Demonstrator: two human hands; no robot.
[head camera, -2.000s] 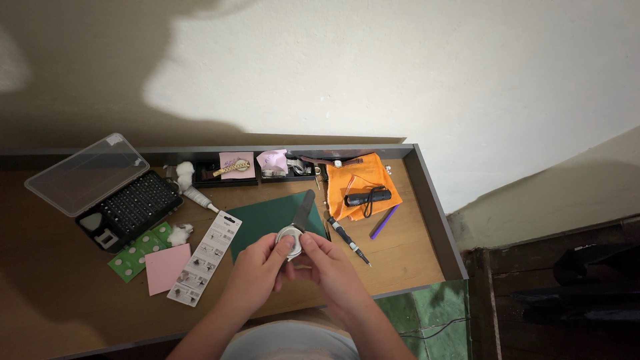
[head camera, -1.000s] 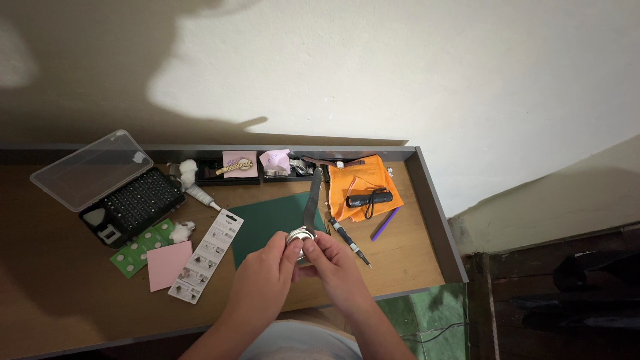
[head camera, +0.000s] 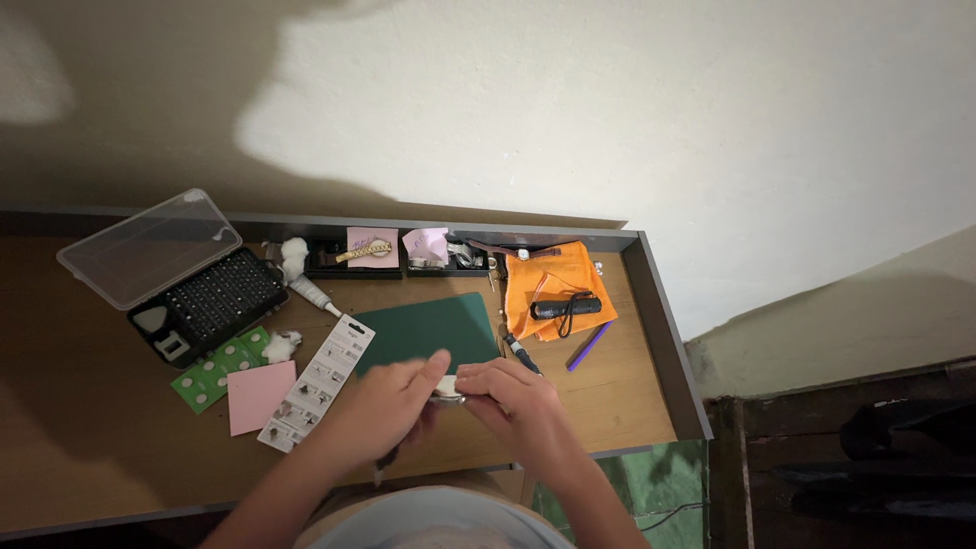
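Observation:
Between my two hands, a round wristwatch (head camera: 448, 387) is held near the front edge of the table, its pale face partly covered by my fingers. My left hand (head camera: 396, 396) grips its left side, thumb raised. My right hand (head camera: 511, 393) has its fingertips on the right side and face. Below my left hand a dark strap end (head camera: 387, 457) shows, its link to the watch hidden. Just beyond the hands lies a green mat (head camera: 427, 328), and a precision screwdriver (head camera: 521, 354) lies right of it, partly behind my right hand.
An open bit case (head camera: 221, 297), a glue tube (head camera: 311, 293), button cells on green card (head camera: 221, 370), pink notes (head camera: 261, 396) and a printed blister card (head camera: 316, 385) lie left. Watches in black trays (head camera: 354, 273) line the back. A flashlight (head camera: 566, 307) rests on orange cloth (head camera: 557, 267); a raised rim (head camera: 671, 335) bounds the right.
The watch has been turned: its strap pointed away over the green mat earlier and no longer does. My hands have spread slightly, my left thumb now raised.

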